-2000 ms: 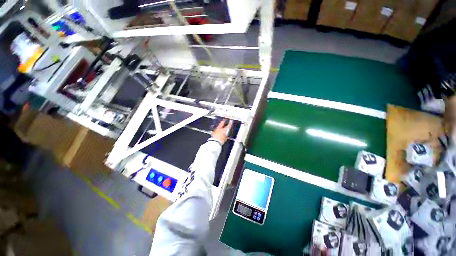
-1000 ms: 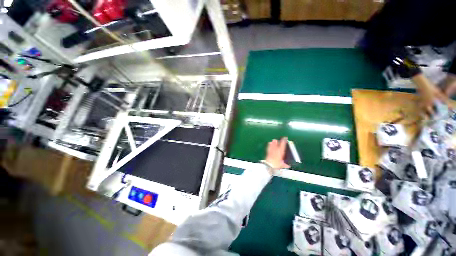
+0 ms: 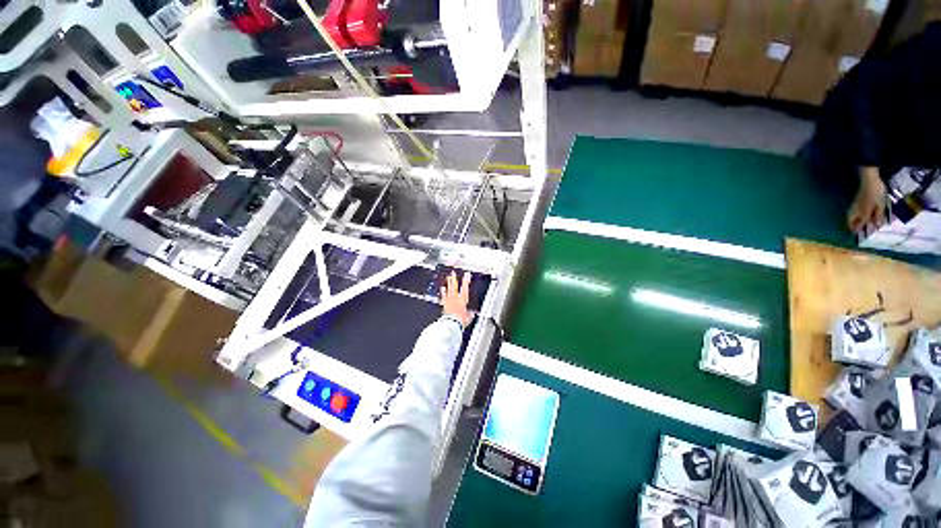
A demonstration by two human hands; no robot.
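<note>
My left hand [image 3: 456, 299] reaches over the black bed [image 3: 356, 335] of the white-framed machine, near its right side. Its fingers are spread, palm down; a dark patch shows at the fingertips, too unclear to tell from the bed. The digital scale [image 3: 519, 418] lies on the green table with a pale, bare plate. One small white box [image 3: 729, 355] with a round black picture lies on the green belt [image 3: 619, 309]. Another box [image 3: 788, 419] sits at the belt's near rail. My right hand is not in view.
Many small boxes [image 3: 884, 466] are piled at the lower right, partly on a wooden board [image 3: 815, 289]. A row of boxes [image 3: 687, 466] stands right of the scale. A person's hand [image 3: 868, 201] touches white boxes at the upper right. A control panel [image 3: 328, 396] is on the machine front.
My left hand, with a thin box over the belt one second ago, has moved left onto the machine bed. The scale plate is uncovered again. The other person's hand has moved to the white boxes.
</note>
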